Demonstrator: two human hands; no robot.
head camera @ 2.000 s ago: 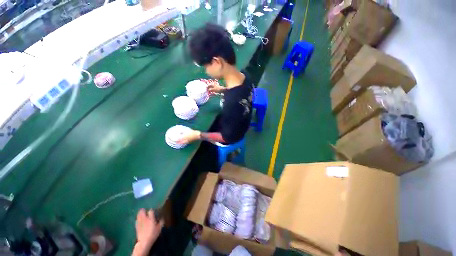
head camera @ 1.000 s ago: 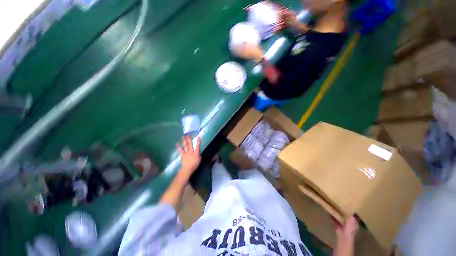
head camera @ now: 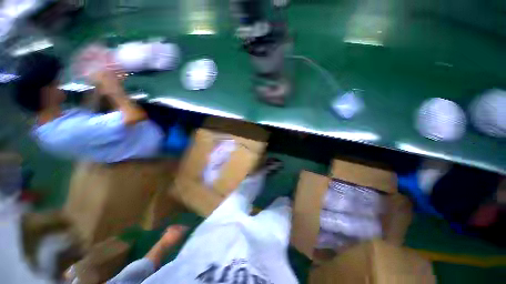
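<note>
The picture is blurred. My left hand [head camera: 174, 235] is low at the left, over the green floor, away from the bench; its fingers are too blurred to read. My right hand is not in view. An open carton [head camera: 306, 213] on my right holds stacked white fan grilles [head camera: 350, 213]. Another open carton [head camera: 188, 186] ahead-left has a pale, blurred item inside. On the green bench [head camera: 233, 100] stand the dark bench press [head camera: 269, 61] and, right of it, the pale hand switch [head camera: 348, 105] on its cable.
A white grille [head camera: 199, 74] lies left of the press; two more [head camera: 441, 119] lie at the right. A co-worker in light blue [head camera: 100, 136] handles a reddish blurred item at the left. Cartons [head camera: 111, 194] stand behind them. Another carton [head camera: 377, 266] is at the bottom right.
The view has swung left, bringing the press and left co-worker into clearer view. My left hand has left the bench edge by the switch. My right hand, earlier at the large carton, is out of view.
</note>
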